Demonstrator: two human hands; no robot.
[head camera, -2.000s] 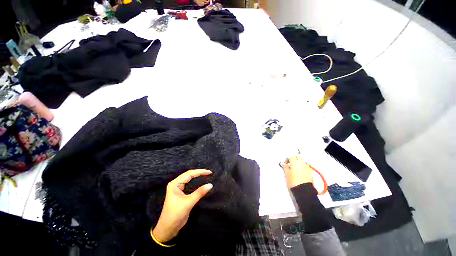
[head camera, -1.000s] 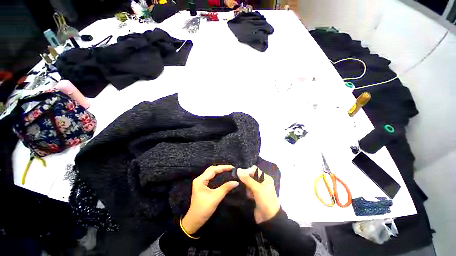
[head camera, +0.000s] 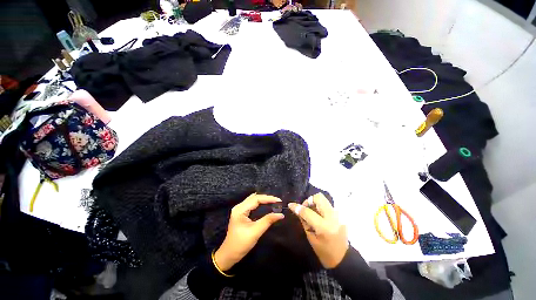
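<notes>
The black nubbly garment (head camera: 217, 176) lies over the table's front edge and onto my lap. My left hand (head camera: 244, 225) is over its lower right part, thumb and index finger pinched around a small dark disc (head camera: 278, 208), perhaps a button. My right hand (head camera: 322, 228) is just to the right, its thumb and fingertips pinched together close to the disc. Something thin and dark, perhaps a needle, shows between the two hands' fingertips; it is too fine to tell.
Scissors (head camera: 397, 222), a phone (head camera: 448, 206), a blue patterned pouch (head camera: 443, 243), a small patterned packet (head camera: 353, 154), a black spool (head camera: 451, 166) and an amber-handled tool (head camera: 429, 122) lie right. A floral bag (head camera: 69, 140) and yellow-handled tool (head camera: 43, 190) are left. Black garments (head camera: 156, 64) lie further back.
My right hand has come from the scissors' handles to the garment, beside my left hand. Since the last frame it has shifted slightly right. The scissors now lie uncovered.
</notes>
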